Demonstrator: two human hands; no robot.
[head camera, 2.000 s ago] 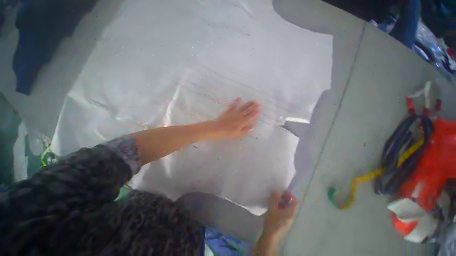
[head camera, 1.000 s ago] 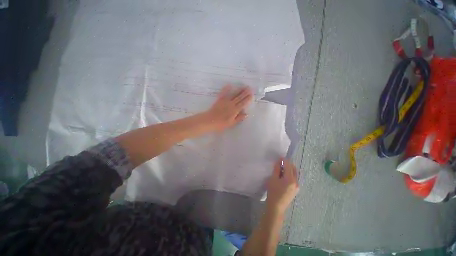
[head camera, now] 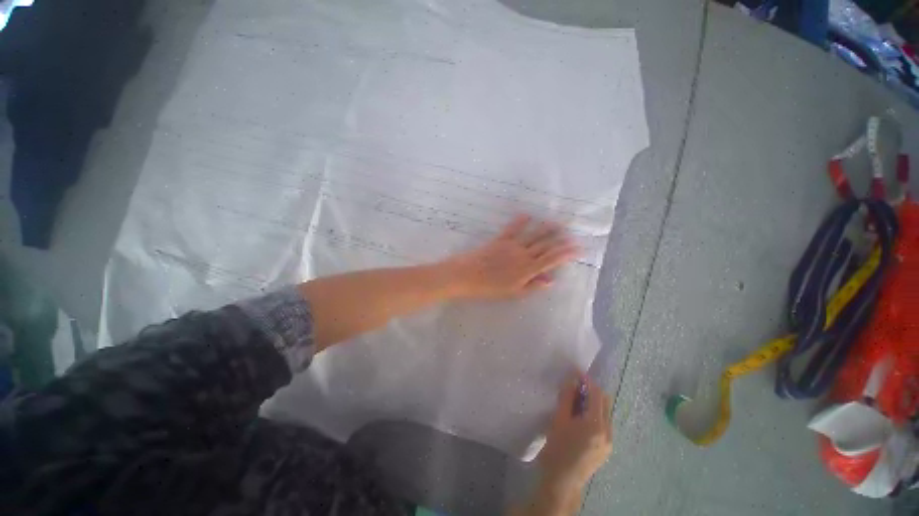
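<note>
The large white pattern sheet (head camera: 423, 121), slightly shiny and wrinkled with thin ruled lines, lies over a grey fabric panel (head camera: 433, 459) that shows along its right and lower edges. My left hand (head camera: 524, 257) lies flat on the sheet near its right edge, fingers spread and slightly blurred. My right hand (head camera: 579, 433) is at the sheet's lower right edge, closed around a small dark pen (head camera: 580, 396). The pen's tip is too small to make out.
On the right of the grey table (head camera: 695, 302) lie a yellow tape measure (head camera: 756, 358), a dark cord coil (head camera: 806, 292), red-and-white handles (head camera: 875, 161) and a red plastic bag (head camera: 897, 312). Navy cut pieces (head camera: 60, 121) lie at the upper left.
My left hand has moved right, over the place where the slit stood open; the slit's sides now lie together. The view has shifted. My right hand stays at the sheet's right edge with the pen.
</note>
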